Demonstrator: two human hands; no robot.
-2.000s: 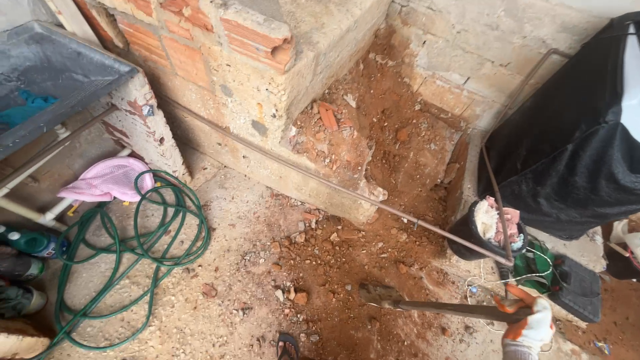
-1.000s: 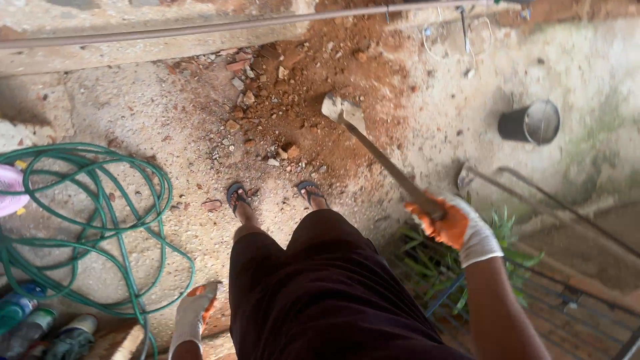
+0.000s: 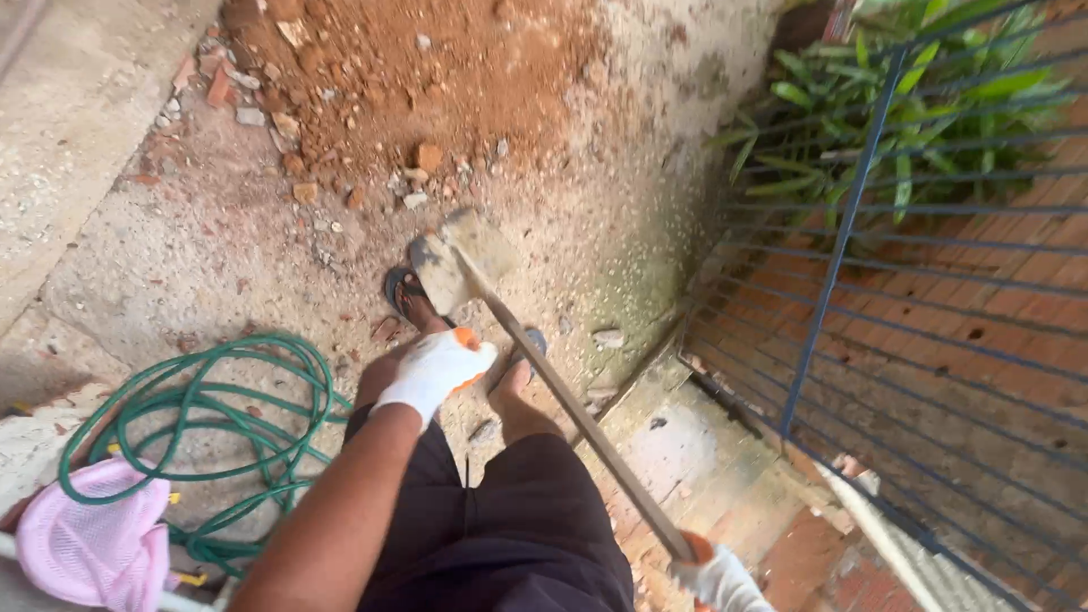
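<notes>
A shovel with a long wooden handle [image 3: 586,416] slants across the view, its pale, dirt-marked metal blade [image 3: 463,259] over the ground beside my sandalled feet. My right hand [image 3: 718,578], in a white and orange work glove, grips the handle near its rear end at the bottom edge. My left hand [image 3: 438,370], gloved the same way, is in front of my legs, left of the handle and apart from it; its fingers are curled, and whether anything is inside cannot be seen. Beyond the blade lies a heap of reddish soil [image 3: 425,85] with rubble.
A coiled green hose [image 3: 204,425] lies on the ground at left, beside a pink mesh item [image 3: 98,535]. A blue metal railing [image 3: 829,280] runs down the right side, with leafy plants [image 3: 918,110] behind it. Broken brick pieces [image 3: 219,85] lie at the soil's left edge.
The shovel blade has left the loose soil and is now near my feet. My left hand has come up from low at the left to in front of my legs. The view has swung considerably.
</notes>
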